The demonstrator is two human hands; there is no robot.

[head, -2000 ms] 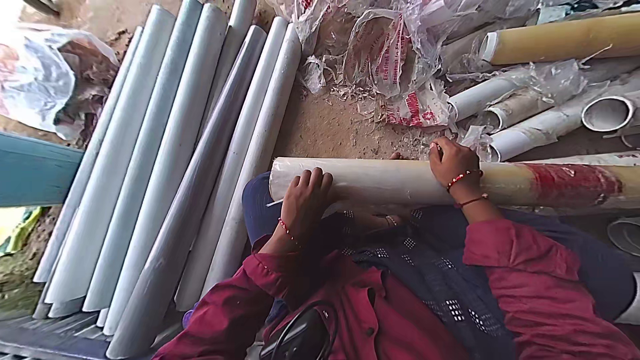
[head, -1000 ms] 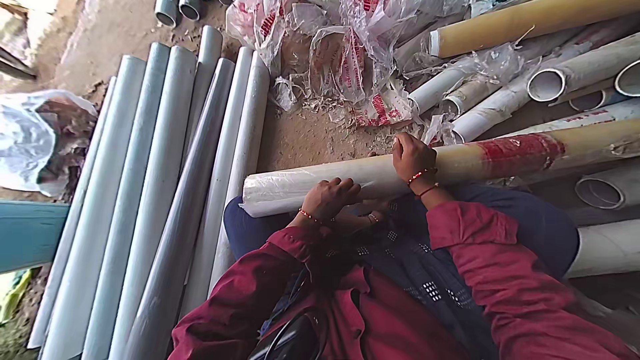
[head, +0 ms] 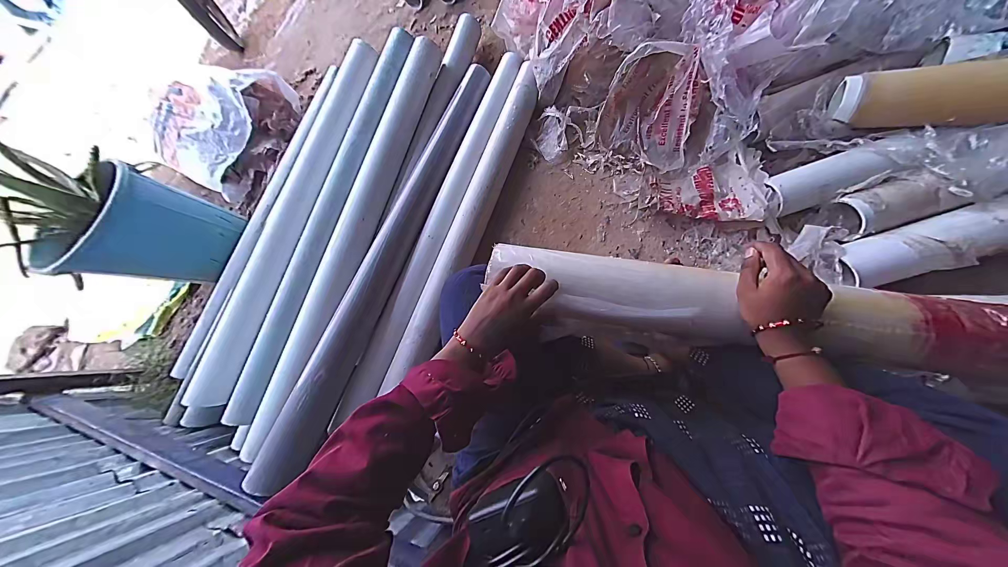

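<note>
A long pipe-like roll in clear plastic wrap (head: 630, 287) lies across my lap, whitish at its left end, yellowish further right, with a red band near the right edge. My left hand (head: 512, 303) curls its fingers over the wrap close to the left end. Farther right, my right hand (head: 780, 291) is closed in a fist on the roll's upper side, its thumb up; what is inside the fist is hidden. The two hands are well apart. The underside of the roll cannot be seen.
Several grey-white pipes (head: 315, 228) lie side by side at the left. A blue planter (head: 157, 228) stands beyond them, above corrugated metal sheeting (head: 87, 488). Torn printed plastic wrap (head: 669, 118) litters the ground ahead. More pipes, one yellow (head: 929, 94), lie at the right.
The view has swung, bringing the planter and metal sheeting further into sight. Both hands remain on the wrapped roll, the left near its end.
</note>
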